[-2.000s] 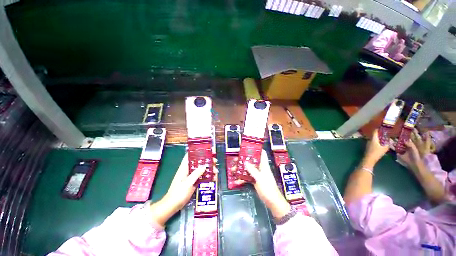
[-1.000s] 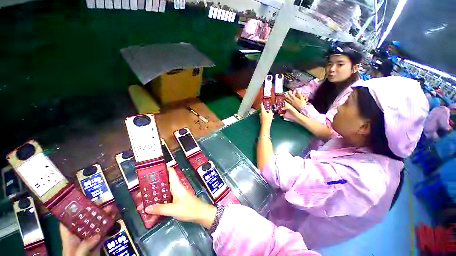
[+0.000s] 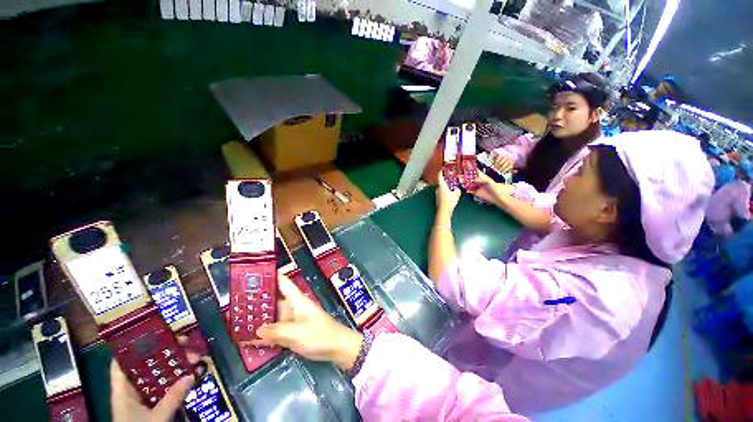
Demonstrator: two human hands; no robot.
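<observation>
My left hand (image 3: 153,391) holds an open red flip phone (image 3: 149,350) at the lower left, thumb on its keypad; its white screen shows dark digits. My right hand (image 3: 310,325) holds a second open flip phone (image 3: 252,288) upright, thumb at the keypad's lower edge; its screen is white with dark marks. Behind and below them lie several open flip phones, some with blue-and-white displays (image 3: 355,295), one at the far left with a dark display (image 3: 56,361). A clear plastic tray (image 3: 396,280) lies on the right, and part of another clear tray (image 3: 289,396) shows below my right hand.
A yellow box (image 3: 301,142) with a grey flap and a yellow roll (image 3: 245,161) stand at the back. A thin tool (image 3: 333,190) lies on the brown board. A grey post (image 3: 442,107) rises mid-right. A person in pink (image 3: 570,280) holds two flip phones; another person sits beyond.
The view has swung right since the first frame. Since the second frame, the left phone has moved right and turned more upright, and digits now show on its screen. Both phones remain held.
</observation>
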